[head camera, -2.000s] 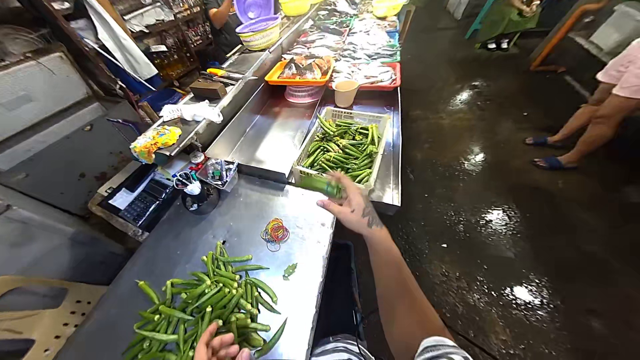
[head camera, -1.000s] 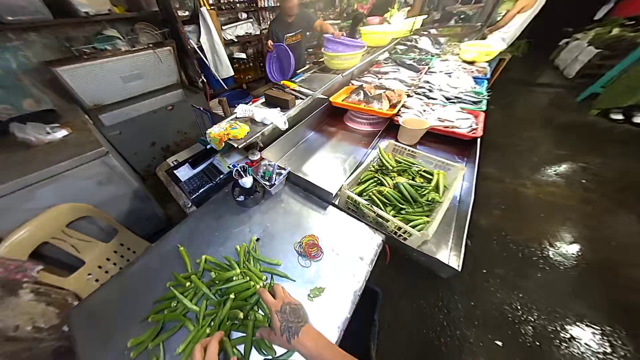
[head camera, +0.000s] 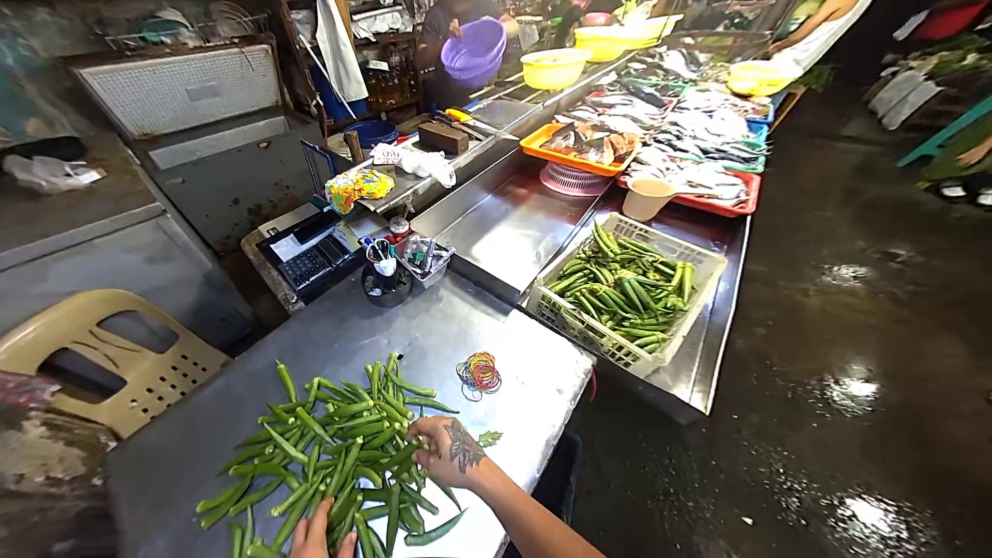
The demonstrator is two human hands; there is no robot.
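A loose heap of okra pods (head camera: 341, 442) is spread over a stainless steel table (head camera: 310, 333). My left hand (head camera: 322, 535) is at the heap's near edge, fingers among the pods; whether it grips any cannot be told. At the heap's right side my right hand (head camera: 446, 449) has its fingers curled on pods, and its fingertips are partly hidden. Beyond the hands lies a tangle of coloured rubber bands (head camera: 479, 373), with a scrap of green leaf (head camera: 490, 439) nearer me. A white plastic crate (head camera: 682, 345) holds more okra, some of it in bundles.
A black holder with scissors and pens (head camera: 387, 287) and a small basket (head camera: 426, 263) stand at the table's back edge. Left of them is a calculator (head camera: 314, 263). A plastic chair (head camera: 116, 349) is at left. Fish trays (head camera: 728, 194) lie beyond the crate; a person holds purple basins (head camera: 474, 50).
My right hand was at the okra crate two seconds ago, with something green near its fingers; it has since come back to the heap. The view has swung right.
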